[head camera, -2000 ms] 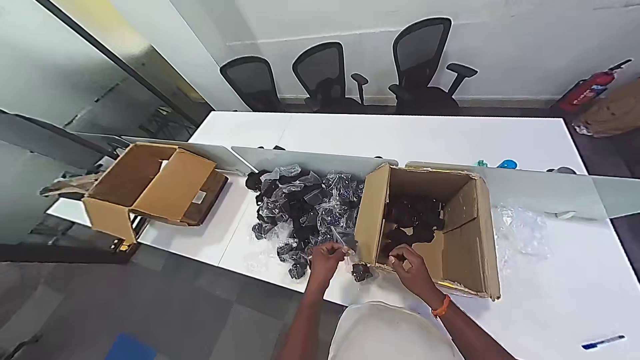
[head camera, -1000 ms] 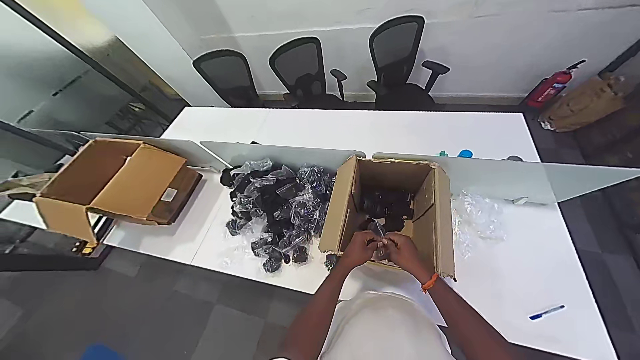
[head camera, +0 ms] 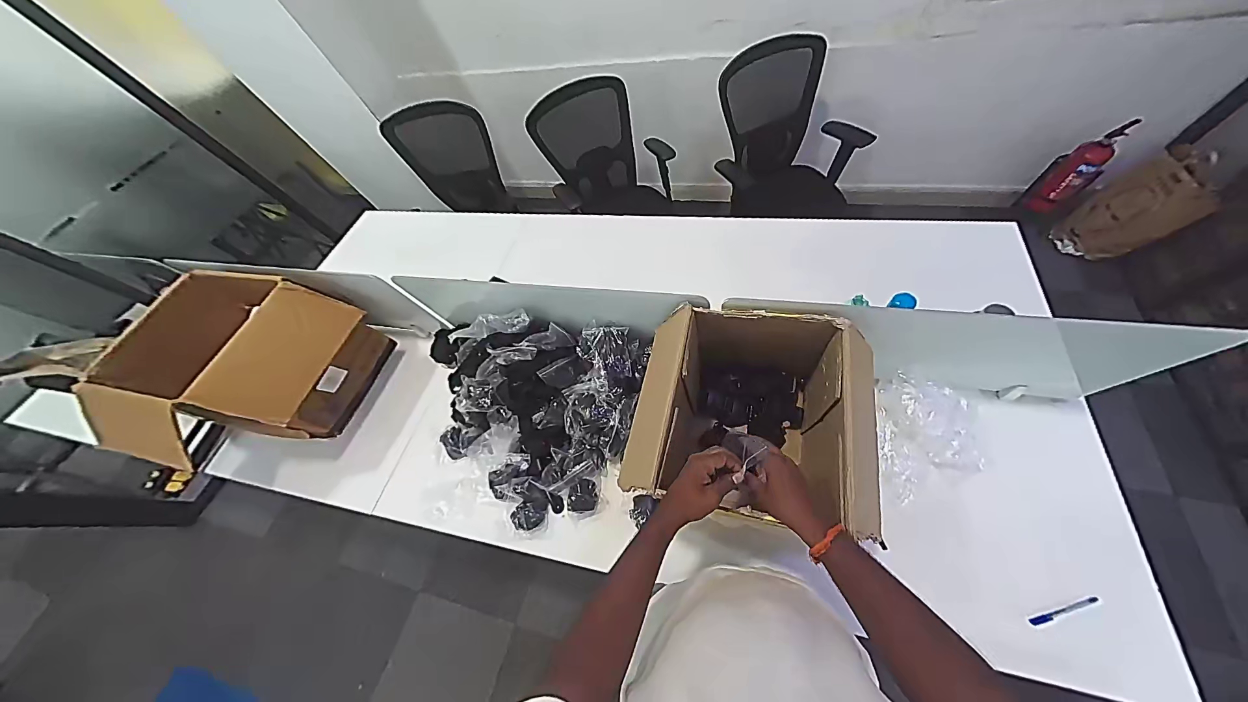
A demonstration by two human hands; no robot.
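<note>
My left hand (head camera: pixel 704 482) and my right hand (head camera: pixel 780 487) meet over the near edge of an open cardboard box (head camera: pixel 863 429). Between their fingers they pinch a clear plastic bag (head camera: pixel 747 454); what it holds is hard to make out. Dark items (head camera: pixel 746 395) lie inside the box below. To the left of the box spreads a heap of black items in clear plastic bags (head camera: pixel 546 409), their exact kind unclear. One small bagged black item (head camera: pixel 643 509) rests against the box's near left corner, close to my left hand.
Crumpled clear plastic (head camera: pixel 926 429) lies right of the box. A blue pen (head camera: pixel 1063 611) is near the right front edge. Another open cardboard box (head camera: pixel 263 361) stands at the left. A glass divider (head camera: pixel 985 351) runs behind the boxes, with office chairs (head camera: pixel 780 127) beyond the white table (head camera: pixel 682 249).
Two seconds ago my hands were apart at the box's near left side. They have come together over its near edge, both on the plastic bag. The view has shifted.
</note>
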